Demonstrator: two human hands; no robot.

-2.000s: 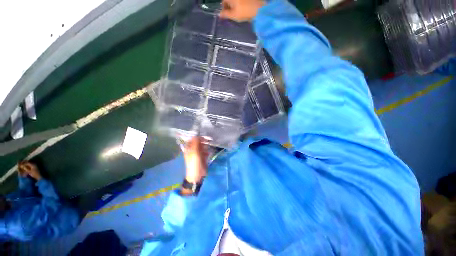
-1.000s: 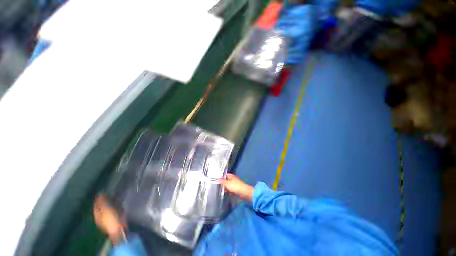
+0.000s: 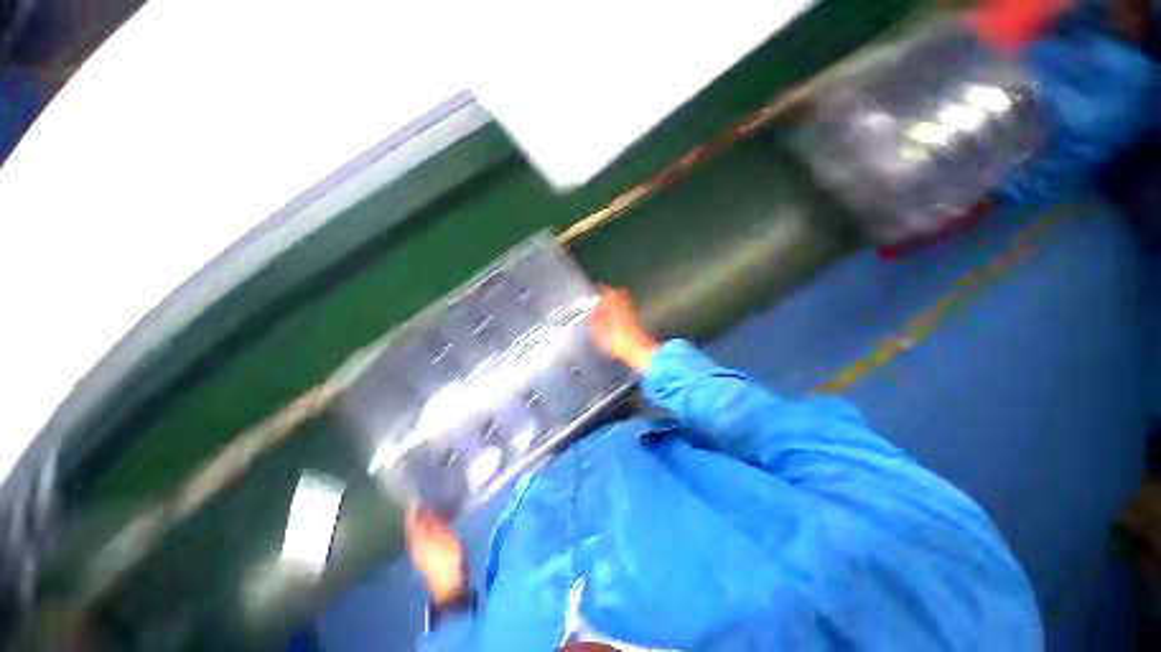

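A clear plastic blister tray (image 3: 490, 369), blurred and shiny, with two rows of pockets, lies slantwise over the green bench just in front of me. I cannot tell if it is one tray or several nested. My left hand (image 3: 436, 554), with a dark band at the wrist, is at its near left corner. My right hand (image 3: 620, 331) holds its right end. The fingertips of both hands are blurred at the tray's edges. A small white paper slip (image 3: 312, 522) lies on the bench left of the tray.
A blurred stack of clear trays (image 3: 929, 134) stands further along the green bench (image 3: 726, 229) at the upper right, beside a person in a blue sleeve (image 3: 1095, 96). A white raised surface (image 3: 293, 153) runs along the far side. The blue floor (image 3: 1019, 369) has a yellow line.
The view has turned, and the far stack shows further right. The tray between my hands now lies along the bench, with its pockets aligned. The white slip shows again at the left.
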